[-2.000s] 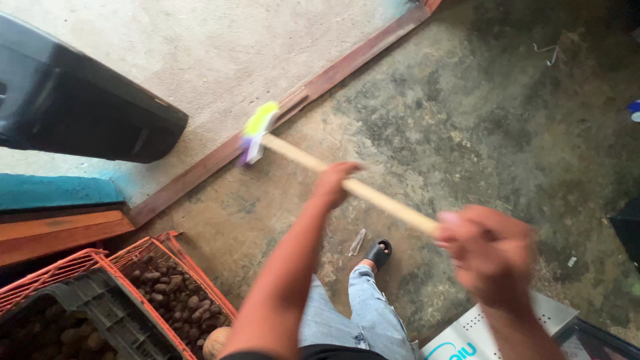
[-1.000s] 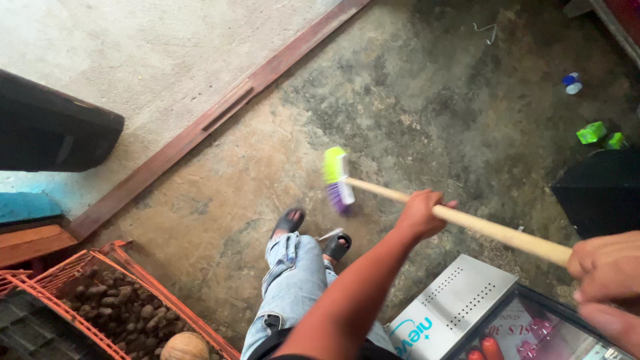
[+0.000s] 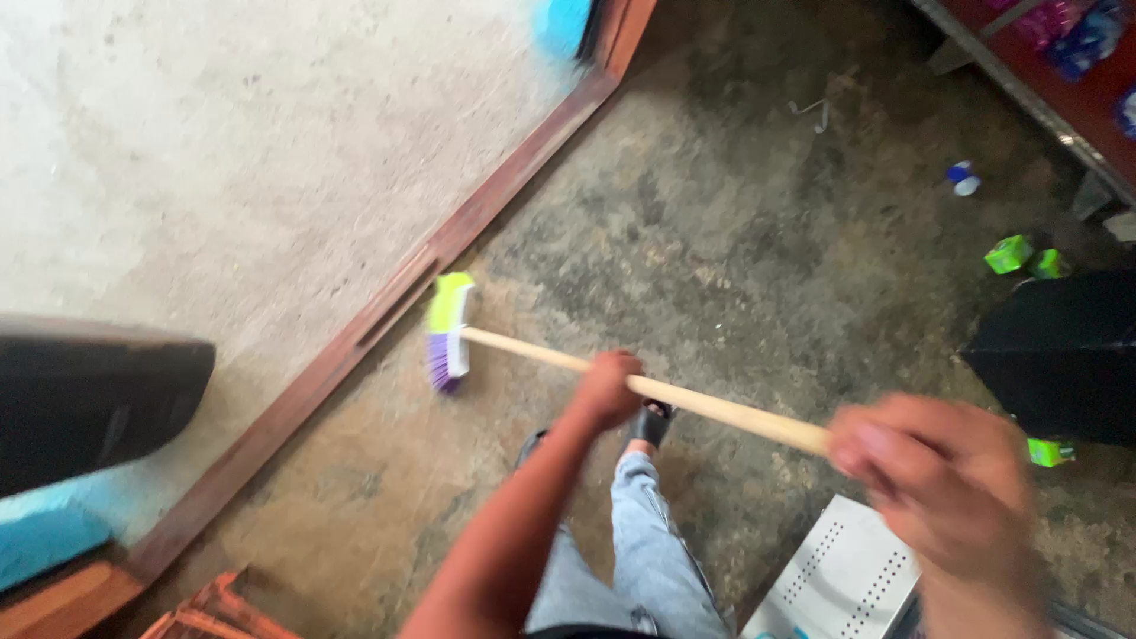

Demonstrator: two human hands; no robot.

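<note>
A broom with a wooden handle (image 3: pixel 728 410) slants across the view from lower right to middle left. Its head (image 3: pixel 450 333), with yellow-green and purple bristles on a white block, is beside the wooden door sill (image 3: pixel 399 297). My left hand (image 3: pixel 611 389) is shut around the middle of the handle. Around the handle's upper end closes my right hand (image 3: pixel 936 484), somewhat blurred. Whether the bristles touch the concrete floor (image 3: pixel 701 257) cannot be told.
Green packets (image 3: pixel 1009 255) lie near a black object (image 3: pixel 1056 355) at right, with a blue and white item (image 3: pixel 963 178) beyond. A dark bin-like object (image 3: pixel 98 399) stands left. Orange crate edges (image 3: pixel 217 612) show at lower left, a perforated white metal box (image 3: pixel 834 577) at lower right.
The broom head has moved from the floor near my feet to beside the door sill, with both hands still on the handle. The view has shifted.
</note>
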